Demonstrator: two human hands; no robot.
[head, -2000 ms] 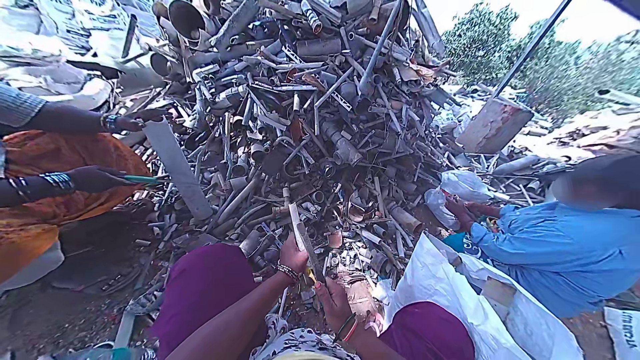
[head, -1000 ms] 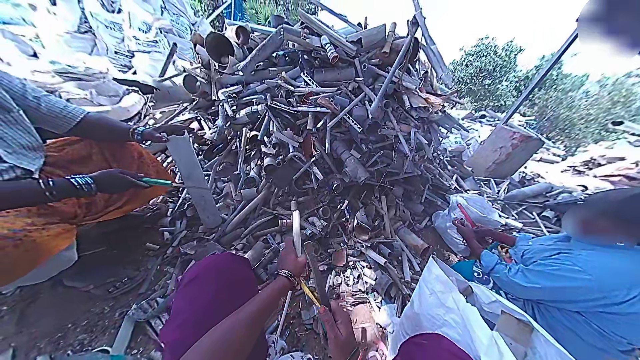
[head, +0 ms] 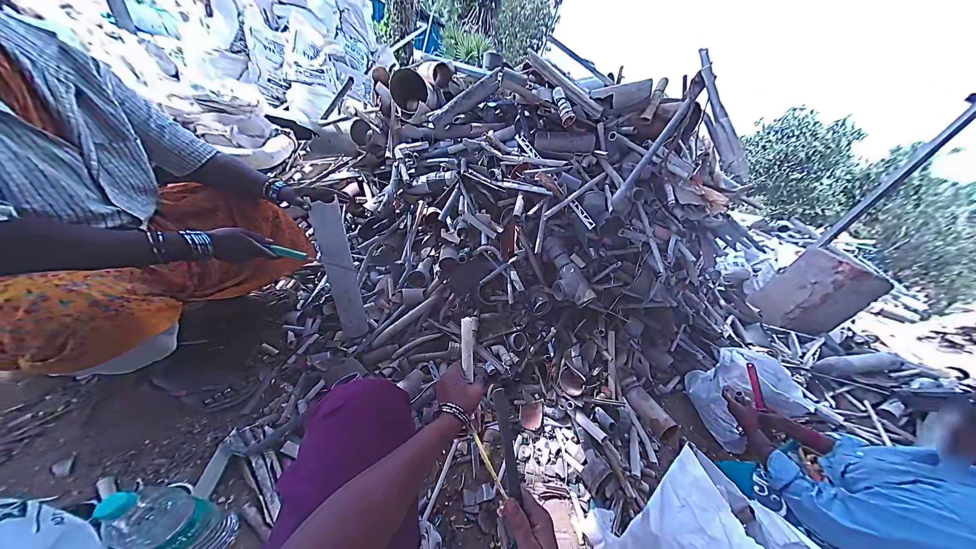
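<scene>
My left hand [head: 460, 389] is closed around a short pale plastic pipe [head: 467, 343], its broken end pointing up. Low in the view, my right hand [head: 528, 520] grips a long, flat, dark blade-like tool [head: 506, 438], which stands nearly upright just right of the pipe. A thin yellow strip [head: 486, 457] runs from below my left hand down toward my right hand; which hand holds it, I cannot tell. Behind both hands rises a large heap of scrap plastic pipes and fittings [head: 564, 282].
A person at left holds a flat grey strip [head: 337, 267] and a green-handled tool [head: 288, 252]. Another person at right holds a red object [head: 756, 385] by a clear plastic bag [head: 717, 396]. A white sack [head: 686, 503] lies front right, a plastic bottle [head: 164, 518] front left.
The dark blade has swung from close against the pipe to upright beside it, with my right hand lower. At right, the person's red object has come into sight. The view has tilted up.
</scene>
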